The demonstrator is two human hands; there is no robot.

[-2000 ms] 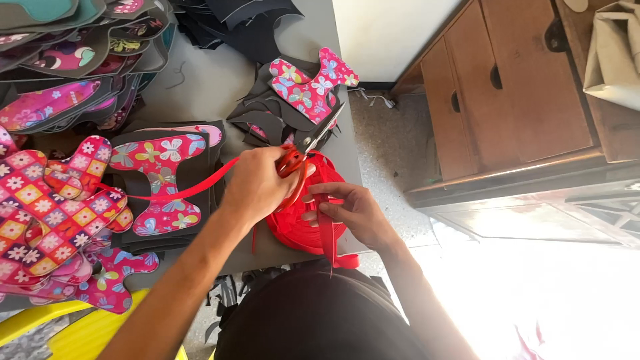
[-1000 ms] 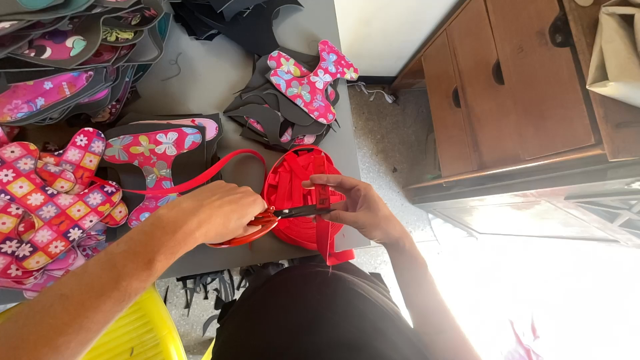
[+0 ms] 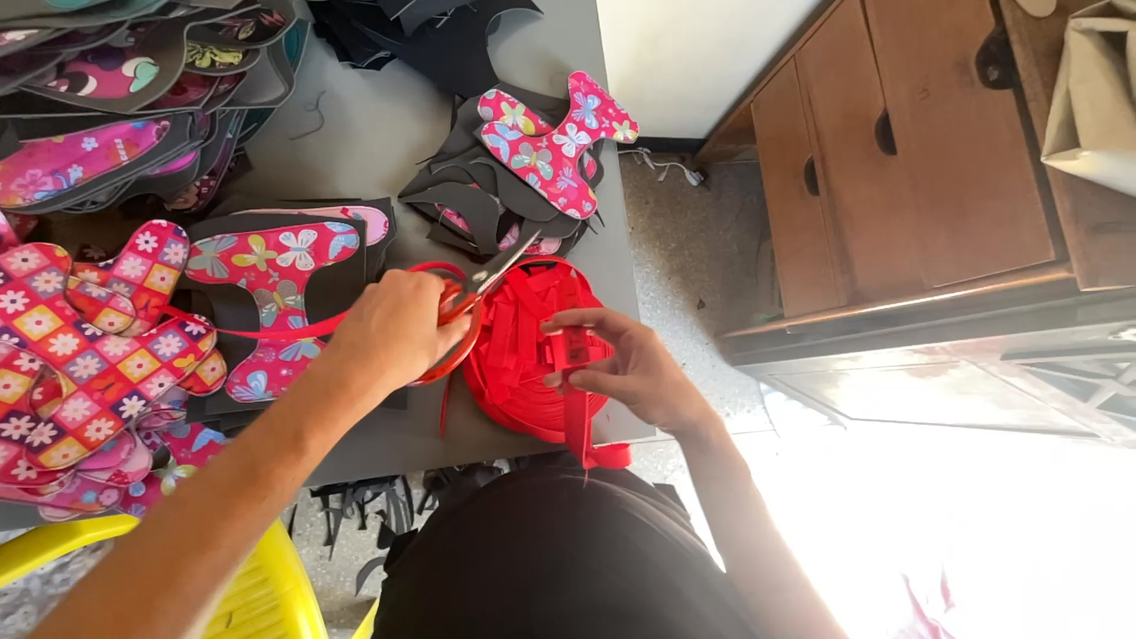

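Note:
My left hand (image 3: pixel 399 328) grips a pair of scissors (image 3: pixel 484 282) with red handles, their blades pointing up and to the right over the edge of a red ribbon roll (image 3: pixel 532 408). Several cut red ribbon pieces (image 3: pixel 508 333) lie on top of the roll. Between the fingers of my right hand (image 3: pixel 635 364) is a red ribbon end (image 3: pixel 577 404), which hangs down past the table edge and curls there. Another stretch of red ribbon (image 3: pixel 275 335) runs leftward from behind my left hand across a butterfly-print fabric piece (image 3: pixel 280 297).
Stacked dark-backed print pieces (image 3: pixel 89 164) and daisy-check pieces (image 3: pixel 80 355) cover the left of the grey table (image 3: pixel 355 115). More butterfly pieces (image 3: pixel 568 146) lie beyond the roll. A yellow plastic chair (image 3: pixel 266 577) stands at lower left, a wooden drawer cabinet (image 3: pixel 950 151) at right.
The scissors were at the ribbon by my right hand a second ago. My left hand has since moved up and away with them. My right hand stays over the roll.

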